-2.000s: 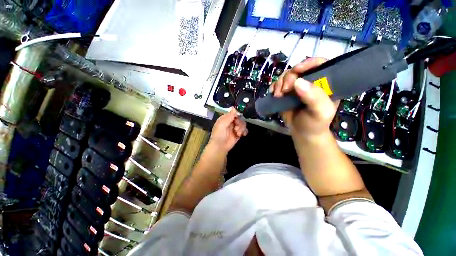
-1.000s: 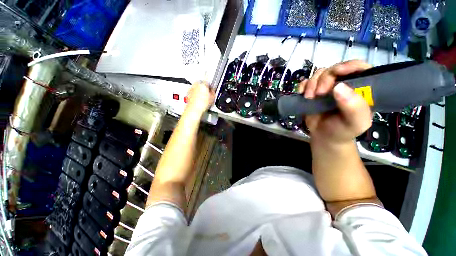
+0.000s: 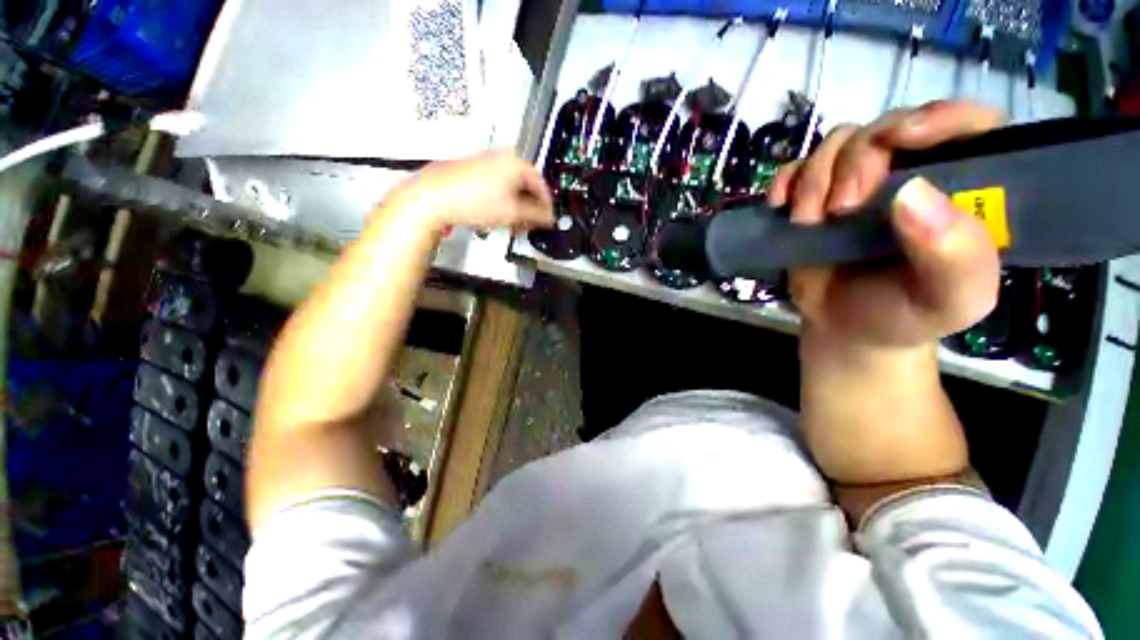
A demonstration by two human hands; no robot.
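My right hand [image 3: 906,231] is wrapped around a dark-grey electric screwdriver [image 3: 1069,188] with a yellow label. Its black nose points left over the middle of a row of black oval housings [image 3: 621,231]. The housings lie open side up, with green circuit boards, round modules and thin wires inside. The screwdriver and hand hide several of them. My left hand [image 3: 494,194] is at the left end of the row, fingers curled beside the first housing [image 3: 560,234]. I cannot tell whether it holds anything.
Blue parts bins [image 3: 906,19] stand behind the row, with white cable tails reaching toward them. A white box [image 3: 313,88] with a patterned paper [image 3: 440,63] is at the left. Stacked black units [image 3: 175,363] are at the lower left. The bench has a front edge [image 3: 675,296].
My left hand went from the row's front edge to the control box's red button area, then to the left end housing. My right hand and the screwdriver have moved right.
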